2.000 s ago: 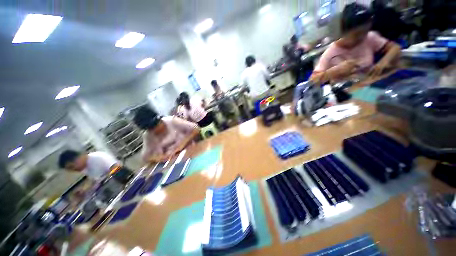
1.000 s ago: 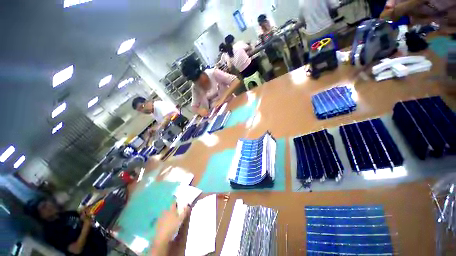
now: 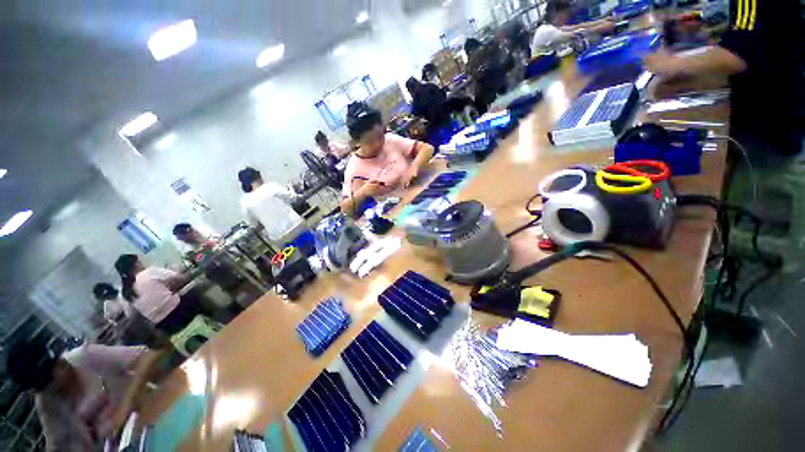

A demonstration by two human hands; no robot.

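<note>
Neither of my hands shows in the current view. Nearest in front, a corner of a blue solar cell sheet (image 3: 421, 441) is cut off by the bottom edge. Dark cell stacks (image 3: 327, 413) stand in a row on a pale sheet, and a small lighter blue cell stack (image 3: 324, 326) lies beyond them. A messy heap of thin silver ribbon (image 3: 485, 360) lies to their right, beside flat white strips (image 3: 578, 345). A low black iron stand with a yellow sponge (image 3: 536, 301) sits behind the strips.
A grey ribbed motor housing (image 3: 472, 243) stands behind the iron stand. A dark soldering station (image 3: 643, 212) with white rings and red and yellow loops stands at right, with black cables over the table edge. Several seated people work beyond; one person's arm (image 3: 697, 66) is at upper right.
The view has swung right; the station, iron stand and ribbon heap now show. The hand seen at lower left one second ago is out of view, and the blue sheet is mostly cut off.
</note>
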